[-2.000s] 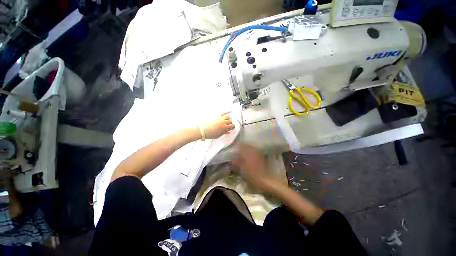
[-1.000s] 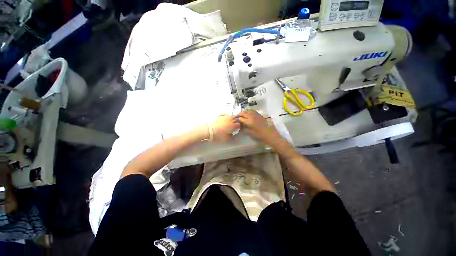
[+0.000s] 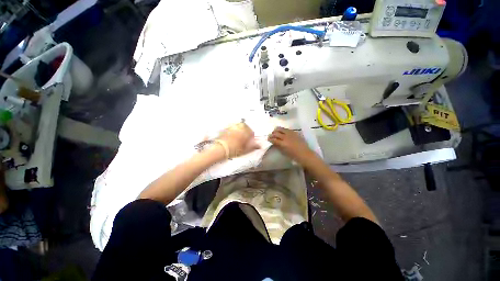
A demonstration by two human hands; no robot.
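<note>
A white garment piece (image 3: 143, 144) covers the left side of the machine table and hangs over its front left edge. My left hand (image 3: 239, 139) lies on the cloth just front-left of the needle, its fingers bent on the fabric. My right hand (image 3: 287, 142) is just right of it, fingertips closed on the fabric edge (image 3: 264, 148). A small gap separates the hands. The presser foot and needle (image 3: 273, 107) are behind them, under the left end of the cream sewing machine (image 3: 351, 65). The fingertips are partly washed out by glare.
Yellow-handled scissors (image 3: 333, 113) lie right of the needle. A black slab (image 3: 382, 126) and yellow label (image 3: 440, 116) are further right. White tape (image 3: 395, 162) runs along the front edge. A white pile (image 3: 181, 27) lies far left; a white tub (image 3: 41, 68) stands beyond.
My right hand first came in from the front to the needle area. Since then, both hands have moved slightly apart and towards me, with the fabric edge between them.
</note>
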